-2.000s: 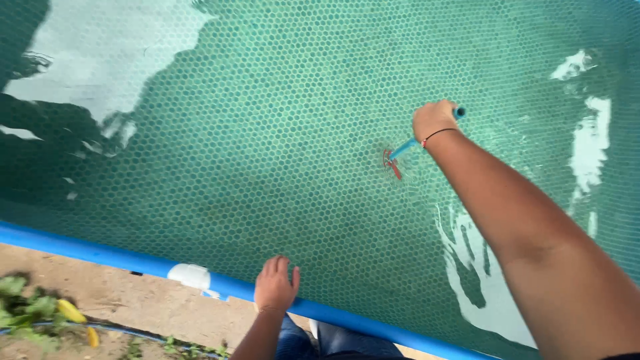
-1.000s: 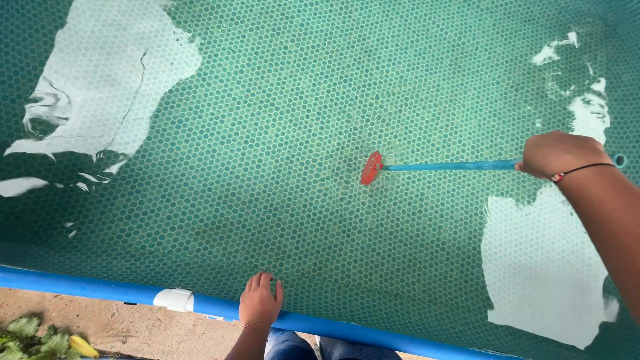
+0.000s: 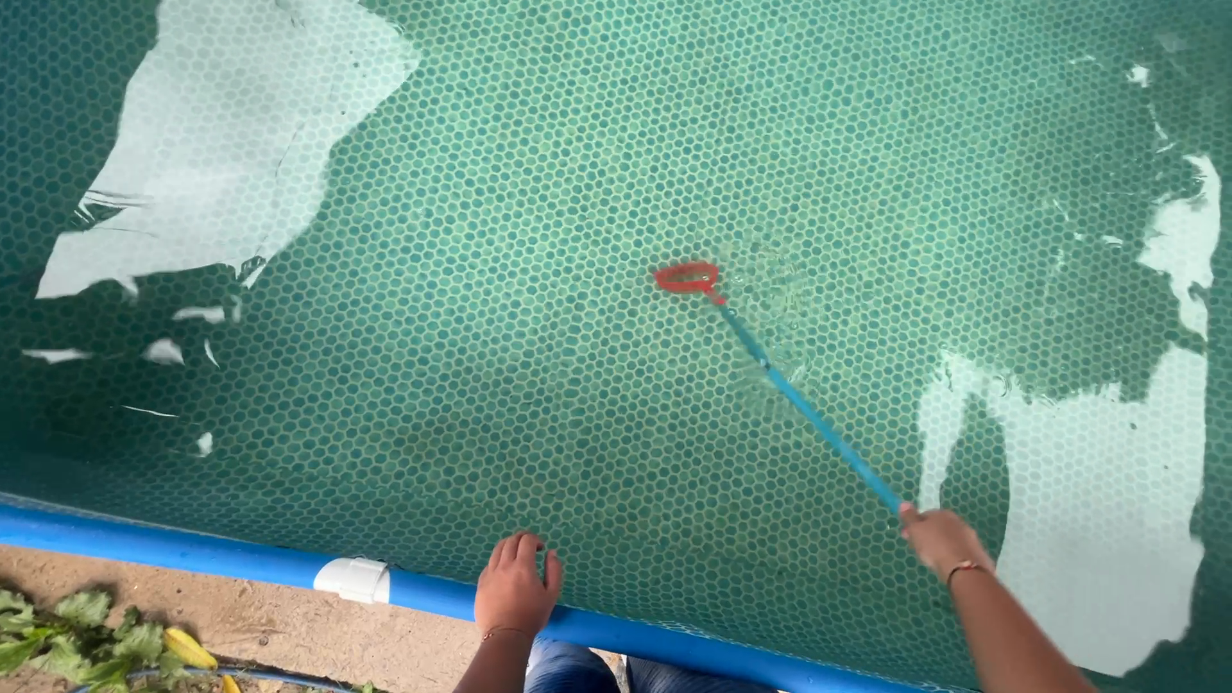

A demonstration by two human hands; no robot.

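Note:
Shut around the blue pole [image 3: 833,435] of a skimmer is my right hand [image 3: 943,541], at the lower right over the water. The pole slants up and left to a red frame [image 3: 687,277], which lies in the water near the middle of the pool; whether it carries a net is hard to tell. My left hand [image 3: 517,585] rests on the blue top rail [image 3: 221,563] of the pool at the bottom, fingers apart and holding nothing.
Patterned pool liner [image 3: 539,289] shows through the water, with bright reflections at left and right. A white rail joint [image 3: 353,578] sits left of my left hand. Outside the rail are leafy plants [image 3: 87,635], a yellow object [image 3: 191,649] and bare ground.
My right hand has moved down toward the near side, and the pole, level one second ago, now slants. The red frame has swung round. My left hand stays on the rail.

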